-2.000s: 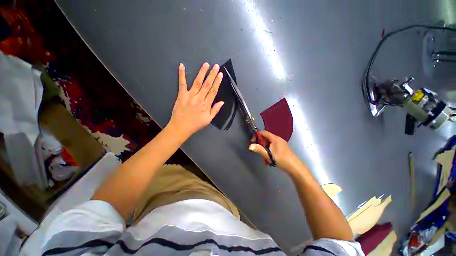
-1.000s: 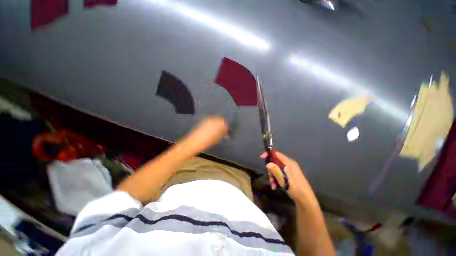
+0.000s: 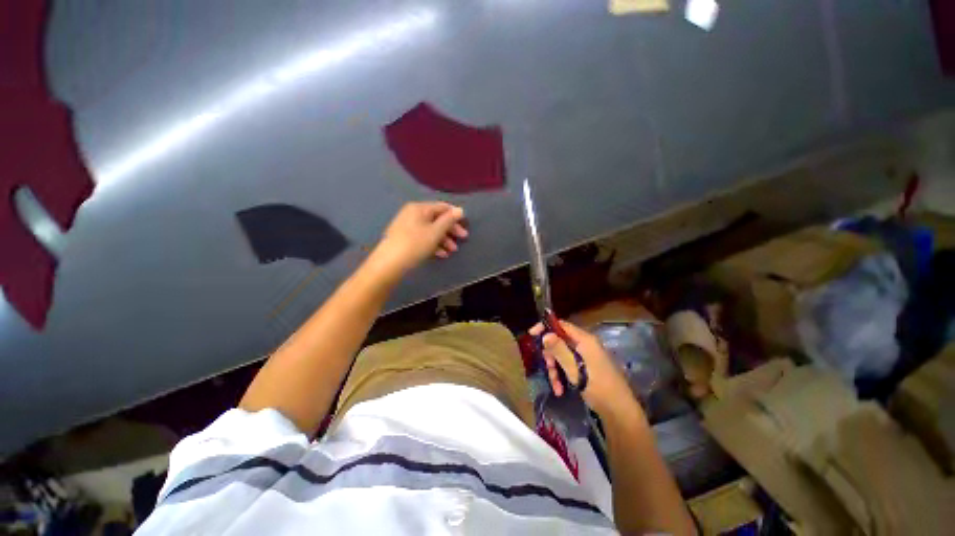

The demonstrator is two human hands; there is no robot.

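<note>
My right hand (image 3: 574,364) holds the fabric shears (image 3: 537,257) by their red and black handles. The blades look closed and point up over the table's front edge. My left hand (image 3: 422,233) is over the grey table with its fingers curled; I cannot tell whether anything is between them. A maroon cut piece (image 3: 448,153) lies on the table just beyond my left hand. A black fan-shaped piece (image 3: 291,233) lies to the left of that hand.
Large maroon panels (image 3: 31,157) lie at the far left of the table (image 3: 586,115). A cream card piece (image 3: 639,5) and a small white item (image 3: 702,13) are at the top edge. Cardboard (image 3: 827,419) and plastic bags (image 3: 853,309) are below the table at right.
The view has turned, bringing the large maroon panels in at left. My left hand has left the black piece it pressed flat. The shears have moved off that piece and stay in my right hand.
</note>
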